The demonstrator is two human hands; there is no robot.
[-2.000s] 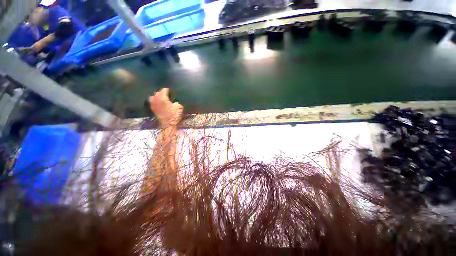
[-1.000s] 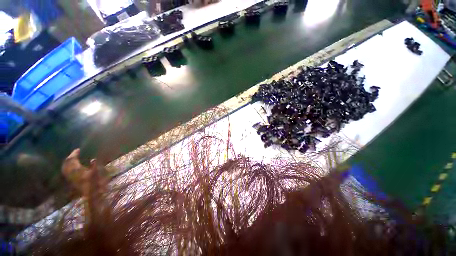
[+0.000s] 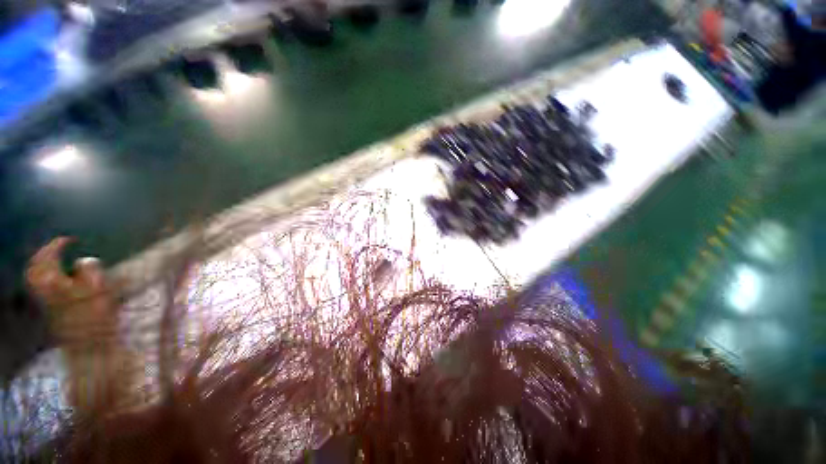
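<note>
My left hand is at the far left, at the belt's near edge, palm partly turned up, with thumb and fingers curled apart. A small pale spot shows at one fingertip. The view is blurred and I cannot tell whether a small dark part is between the fingers. My right hand cannot be made out; hair hides the lower view. A wide heap of small black parts lies on the white tabletop, right of centre.
The green conveyor runs beyond the pale side rail, with dark units along its far side. A blue bin is at the upper left. A small black cluster lies at the table's far end. Green floor is at right.
The view has swung right, so the table and heap appear instead of the bins. My left hand has shifted to the far left of the picture, its fingers now more spread.
</note>
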